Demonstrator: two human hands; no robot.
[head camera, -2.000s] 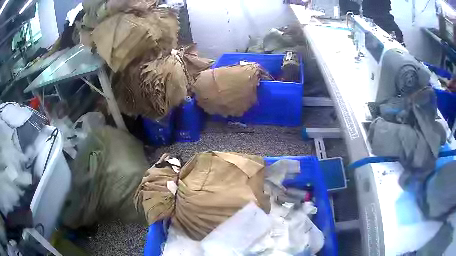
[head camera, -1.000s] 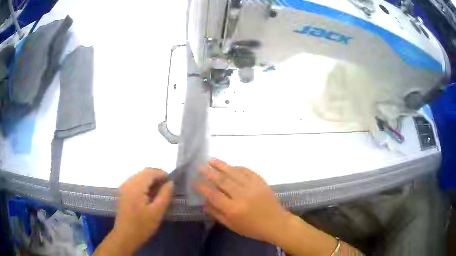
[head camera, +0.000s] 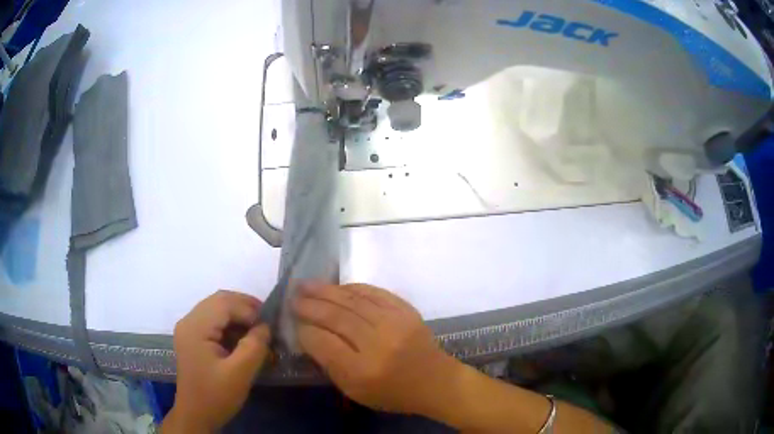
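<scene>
A long grey fabric piece (head camera: 310,203) runs from under the presser foot (head camera: 352,114) of the white sewing machine (head camera: 543,42) down to the table's front edge. A pale strip lies along its right side. My left hand (head camera: 222,347) pinches the fabric's left edge, which is folded over, between thumb and fingers. My right hand (head camera: 365,343) lies flat on the fabric's near end, fingers together, pressing it. The fabric's near tip is partly hidden by my hands.
A flat grey piece (head camera: 103,161) with a narrow tail hanging over the edge lies at left, beside a stack of darker grey pieces (head camera: 38,119). Red and blue snips (head camera: 679,199) lie on white cloth at right. A ruled tape (head camera: 543,326) runs along the front edge.
The view has swung from bins and bundles to the machine table. Since one second ago, the view has shifted slightly; both hands remain at the fabric's near end.
</scene>
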